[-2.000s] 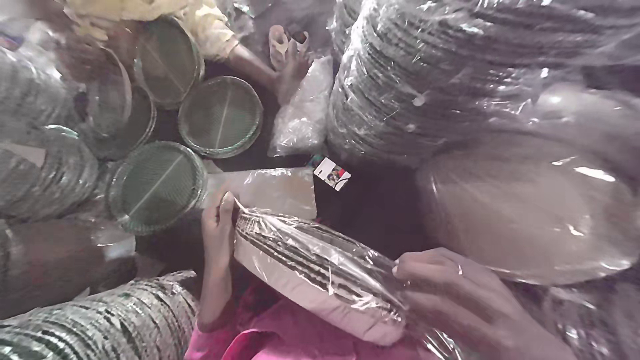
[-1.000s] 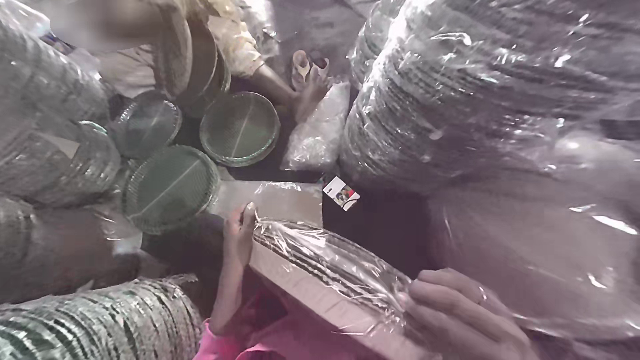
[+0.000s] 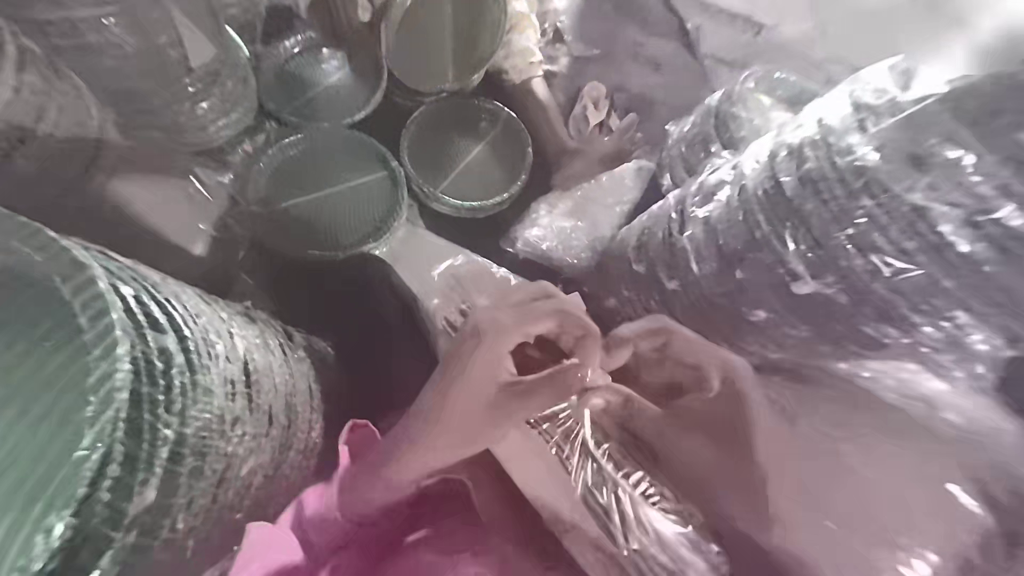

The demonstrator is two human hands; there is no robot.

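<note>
My left hand (image 3: 520,360) pinches the gathered end of clear plastic film (image 3: 594,380) between thumb and fingers. From the right, my right hand (image 3: 688,400) pinches the same gathered end, its fingertips close to those of my left hand. Below both hands, the crinkled film fans out over a wrapped stack (image 3: 632,496) with a pale side, which slants down toward the bottom edge. What lies under the film cannot be made out clearly, and my right hand hides part of it.
Round green ribbed trays (image 3: 328,192) and another round tray (image 3: 468,156) lie ahead. A co-worker's hand (image 3: 596,152) is beside a clear plastic bundle (image 3: 580,216). A stack of round trays (image 3: 208,384) stands at left; large film-wrapped stacks (image 3: 840,224) fill the right side.
My two hands, apart on the wrapped stack before, have come together at the film's gathered end. The view has shifted. The card with printing, seen earlier ahead of the stack, no longer shows.
</note>
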